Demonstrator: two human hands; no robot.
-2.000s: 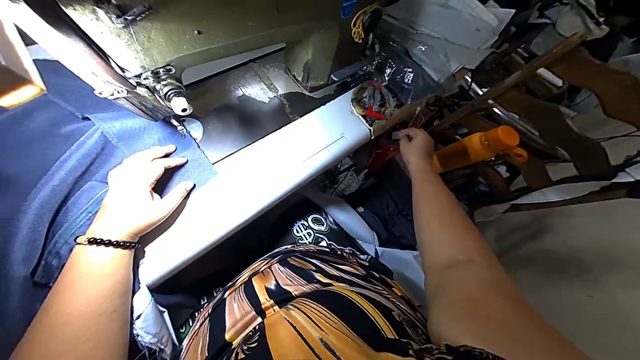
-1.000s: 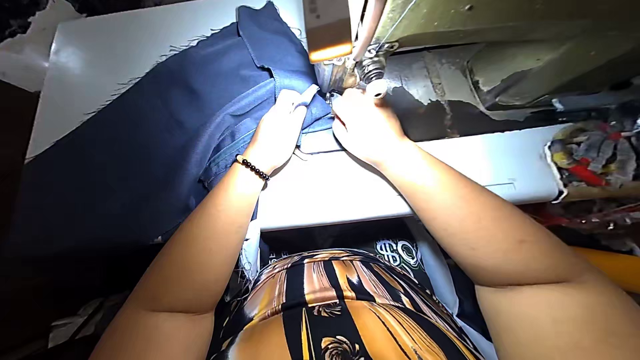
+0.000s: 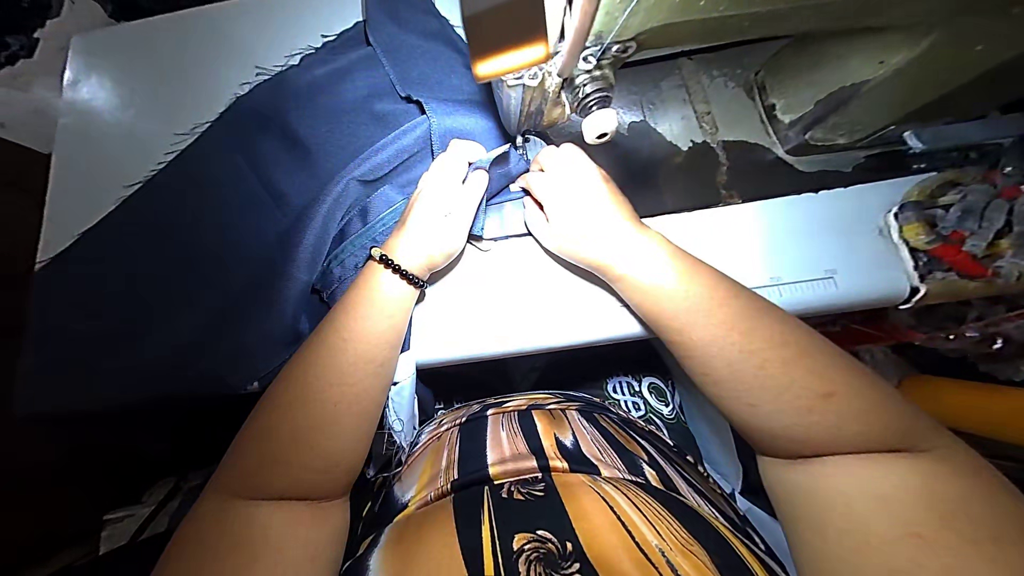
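Navy blue fabric with a frayed edge spreads over the left of the white sewing table, part of it running up to the presser foot of a green sewing machine. My left hand, a black bead bracelet at its wrist, pinches a folded part of the fabric just left and in front of the foot. My right hand grips the fabric's edge close to the foot on its right side. A pale strip shows between my hands. The fingertips partly hide the fold.
A lit lamp hangs beside the machine head. The white table edge bears a printed ruler scale. A holder of scraps and red bits sits at the right end, with an orange object below it.
My right hand has come from the table's right end to the fabric by the presser foot. My left hand now pinches the fabric instead of lying on it. The view has shifted left.
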